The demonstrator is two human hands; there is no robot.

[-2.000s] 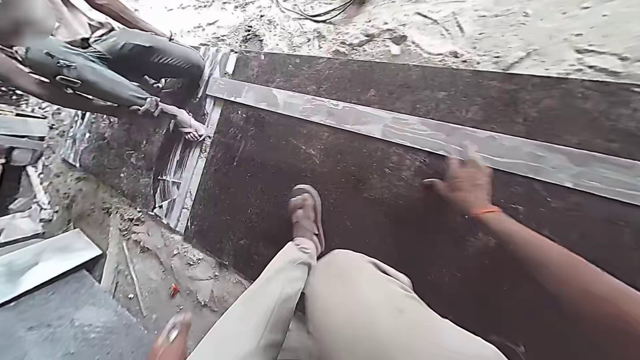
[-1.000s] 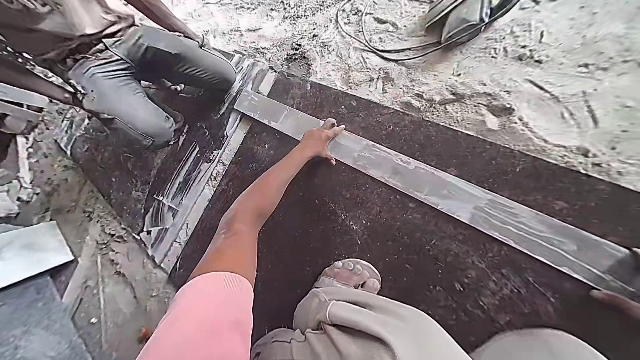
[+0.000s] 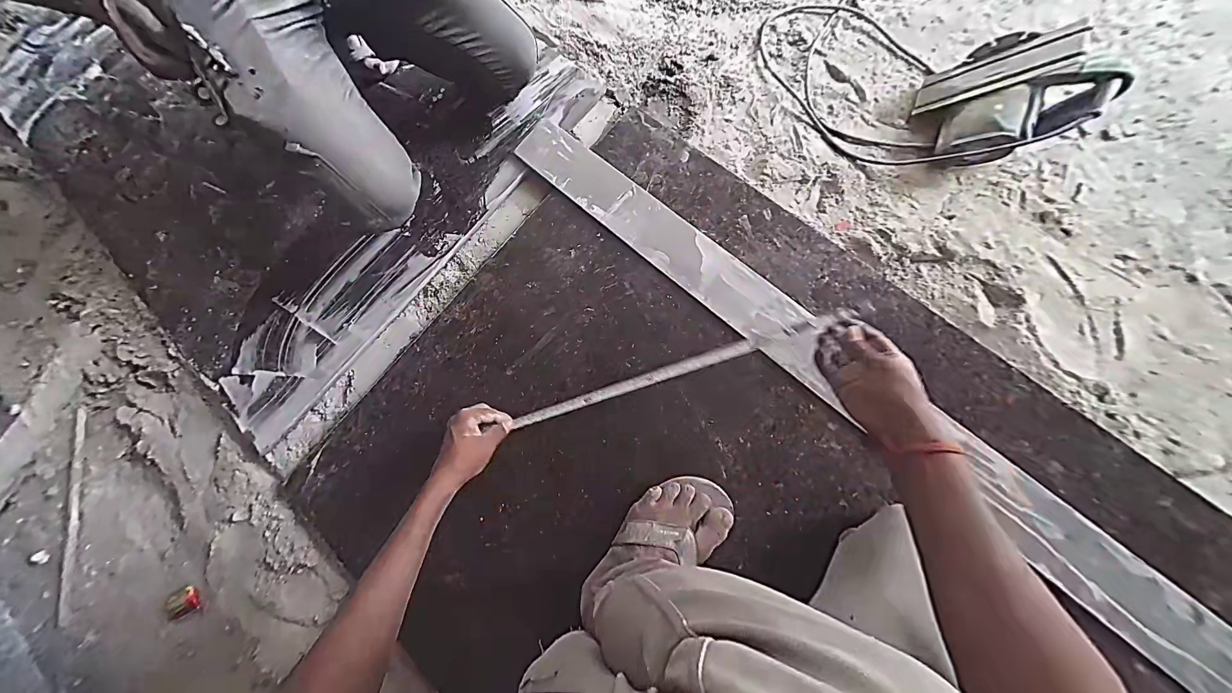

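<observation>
Between my hands a thin pale strip (image 3: 630, 383), which looks like a measuring tape, is stretched over a dark stone slab (image 3: 539, 298). My left hand (image 3: 474, 438) is closed on its left end, above the slab. My right hand (image 3: 866, 371) is at its other end, over a long flat grey bar (image 3: 674, 241) lying diagonally across the slab; the fingers are blurred, and a dark item seems to be in them. My sandalled foot (image 3: 674, 525) stands on the slab below the strip.
A person (image 3: 318, 106) kneels at the upper left on another dark slab (image 3: 183, 221), with a grey-smeared joint (image 3: 414, 318) between the slabs. A corded power tool (image 3: 1001, 106) lies on the sandy ground at the upper right. Sandy ground and a small red wrapper (image 3: 183, 603) are at the lower left.
My left hand has left the grey bar and moved down toward me, now holding the pale strip. My right hand has come from the right edge to the bar's middle. The view has shifted.
</observation>
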